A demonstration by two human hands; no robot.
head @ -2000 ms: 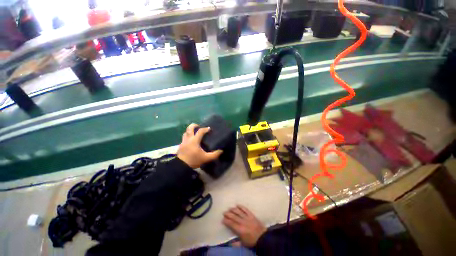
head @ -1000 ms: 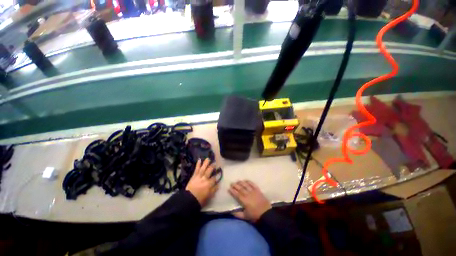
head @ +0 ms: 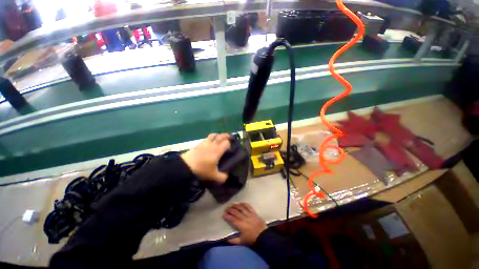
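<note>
My left hand (head: 206, 157) is wrapped over the top of a black box-shaped housing (head: 231, 184), which is tilted on the bench. My right hand (head: 245, 221) lies palm down on the bench near its front edge, holding nothing, fingers close together. A tangled pile of black curved handles (head: 84, 190) lies to the left, partly hidden by my left sleeve. The black electric screwdriver (head: 257, 84) hangs behind the housing, its tip just above the yellow-and-black screw feeder (head: 263, 149), right of the housing.
An orange coiled hose (head: 336, 79) and a black cable (head: 291, 121) hang at the right. Red flat pieces (head: 391, 139) and an open carton (head: 436, 210) are further right. A white small block (head: 30, 216) lies far left. Black housings (head: 182, 53) stand on the green belt behind.
My left hand has moved from the edge of the handle pile up onto the housing and grips it; the housing is now tilted. The camera view has shifted. My right hand stays on the bench.
</note>
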